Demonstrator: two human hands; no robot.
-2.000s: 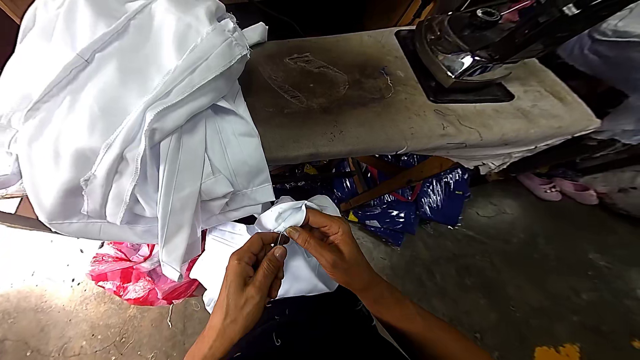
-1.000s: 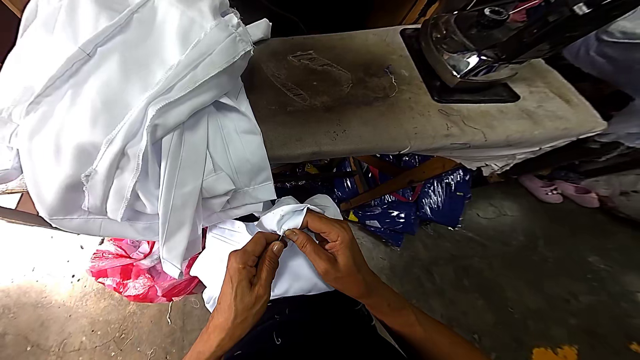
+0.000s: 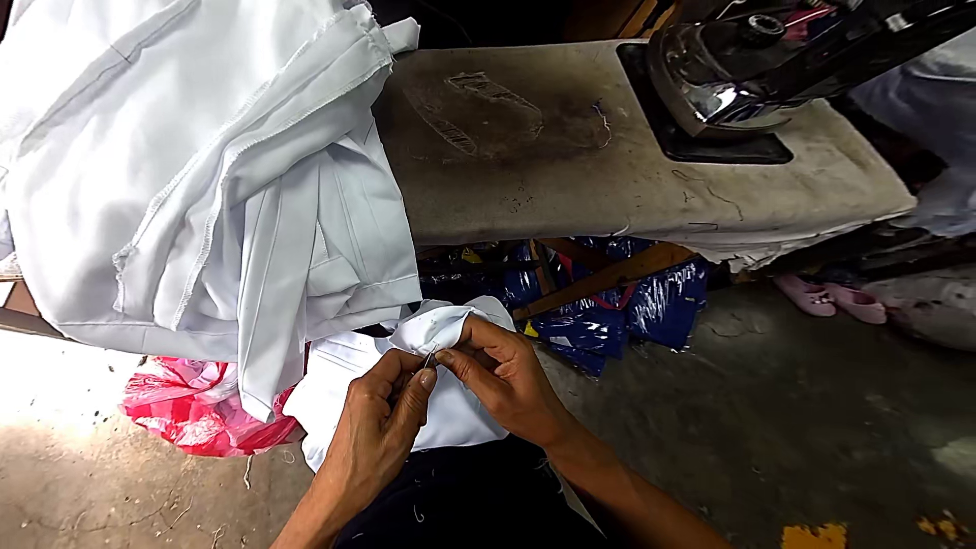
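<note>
A white cloth garment lies over my lap, its upper part bunched at my fingertips. My left hand pinches a small, thin metallic item between thumb and forefinger; it is too small to name. Right beside it, my right hand grips a fold of the white garment with thumb and fingers. The fingertips of both hands nearly meet. Just beyond my left hand, a large heap of white garments with overlocked seams hangs over the edge of the work surface.
A stained, cloth-covered ironing board runs across the back, with an iron on a dark rest. Under it are blue plastic-wrapped packages and a wooden bar. A red and white plastic bag and pink shoes sit on the floor.
The small metallic item shows between my fingertips now; a second ago it was hidden there. Both hands stay at nearly the same place on the white cloth.
</note>
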